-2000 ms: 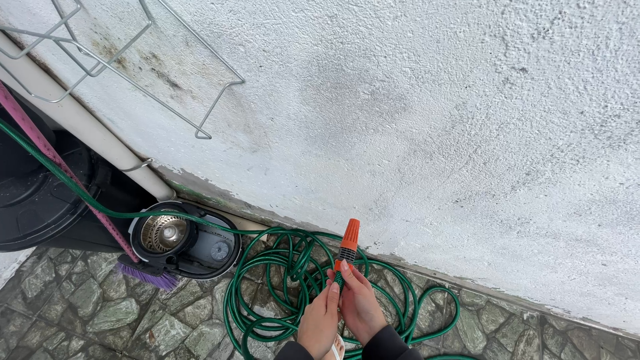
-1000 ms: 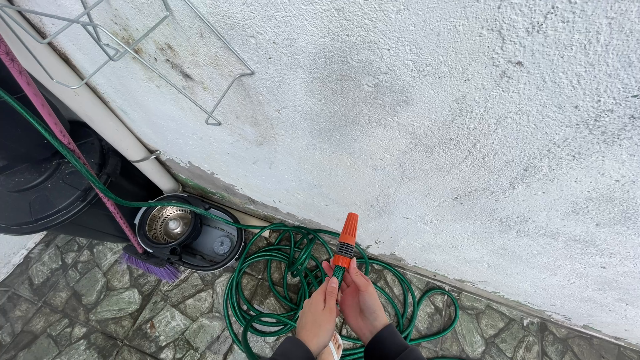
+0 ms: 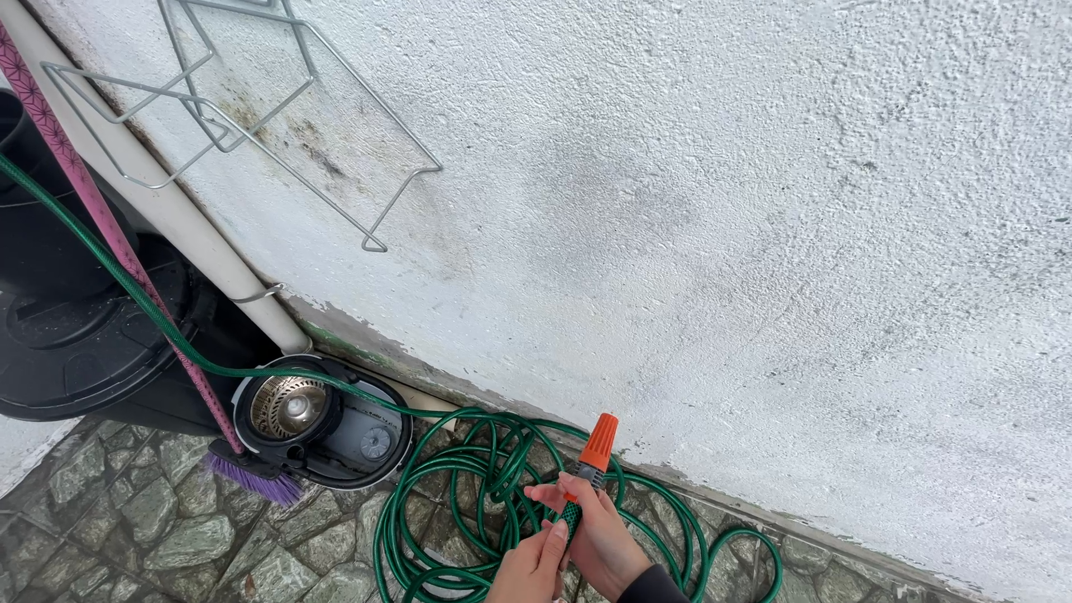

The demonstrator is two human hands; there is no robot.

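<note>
An orange and grey hose nozzle (image 3: 598, 444) points up toward the wall, fitted on the end of a green garden hose (image 3: 571, 517). My right hand (image 3: 607, 540) grips it around its grey lower part, the thumb on the near side. Just below, my left hand (image 3: 532, 563) is closed on the hose end, the two hands touching. Loops of the same hose (image 3: 435, 477) lie coiled on the stone floor behind and around both hands. From the coil the hose runs up to the left, across a mop bucket (image 3: 381, 469).
A rough white wall (image 3: 712, 251) fills the right and top. A bent metal wire rack (image 3: 402, 126) hangs on it. At left are a beige pipe (image 3: 213, 243), a black lidded bin (image 3: 75, 335) and a broom with purple bristles (image 3: 255, 479) and a pink handle (image 3: 126, 243).
The nozzle stays in my hands throughout. Some fingers of my right hand now extend to the left of the hose end. The view has shifted slightly.
</note>
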